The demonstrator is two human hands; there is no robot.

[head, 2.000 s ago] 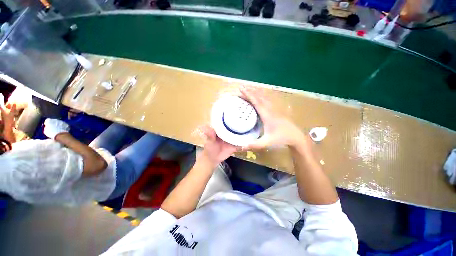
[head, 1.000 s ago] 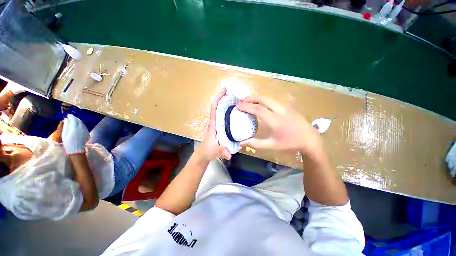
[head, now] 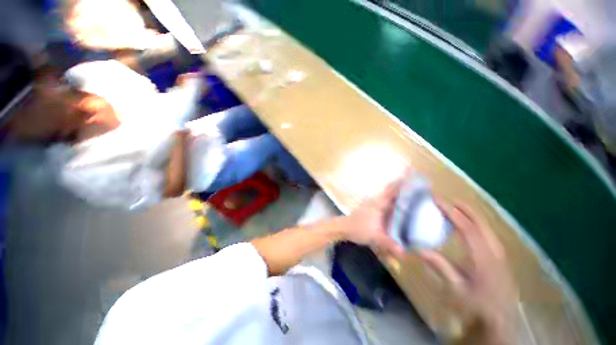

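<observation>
The joined unit (head: 424, 219), a pale drum on a wide white rim with a dark band between them, is held up over the bench edge, tilted on its side and blurred. My left hand (head: 373, 222) grips the rim from the left. My right hand (head: 476, 259) is at the right of the drum with its fingers curved around that side; blur hides whether the fingertips touch it.
The tan bench (head: 304, 111) runs diagonally, with small white items at its far end. The green belt (head: 432, 111) lies beyond it. A seated person (head: 135, 155) is at the left, near a red stool (head: 246, 197). Another person shows at the upper right.
The view has swung to the left, so the bench now runs diagonally and the hands appear farther right. The unit is still held on its side. The right hand's fingers look more spread from the drum.
</observation>
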